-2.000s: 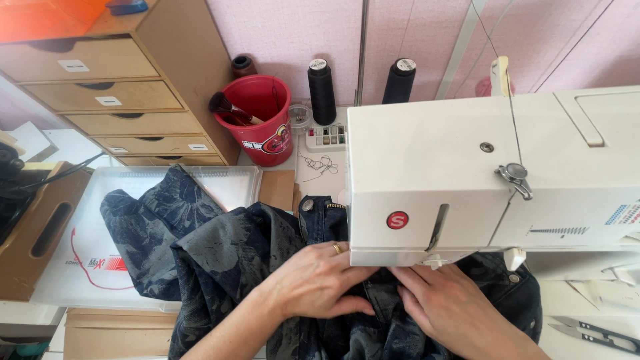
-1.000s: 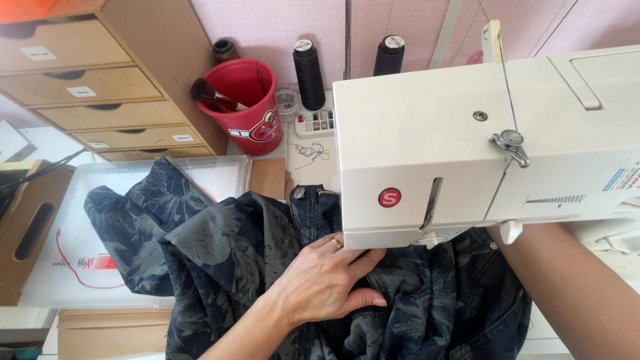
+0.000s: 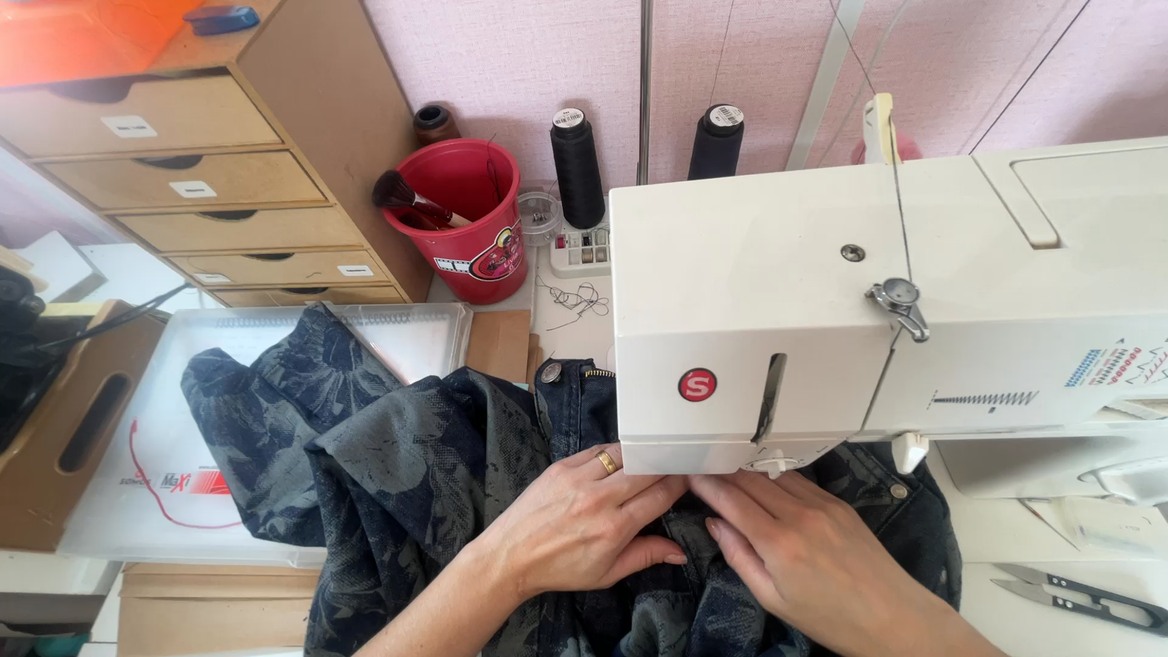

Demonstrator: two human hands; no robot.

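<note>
Dark blue denim trousers [image 3: 401, 465] with a grey floral pattern lie bunched under the head of a white sewing machine [image 3: 730, 274]. My left hand [image 3: 584, 520], with a ring on one finger, rests on the denim, its fingertips at the lower edge of the machine head. Beside it my right hand [image 3: 785, 538] lies on the same cloth, fingertips partly under the head. Both hands press the fabric rather than grasp it, as far as can be seen. The needle and presser foot are hidden. A metal button and a zip show at the waistband.
Thread snips [image 3: 1086, 593] lie at the right. Behind stand a red cup [image 3: 456, 219] with a brush, thread cones [image 3: 577, 169] and a bobbin box [image 3: 581, 251]. At the left are a drawer cabinet [image 3: 319, 119], a clear plastic case [image 3: 100, 511] and a wooden box [image 3: 100, 392].
My right hand was out of sight behind the machine head one second ago, its forearm at the right; it is back in front on the denim beside my left hand.
</note>
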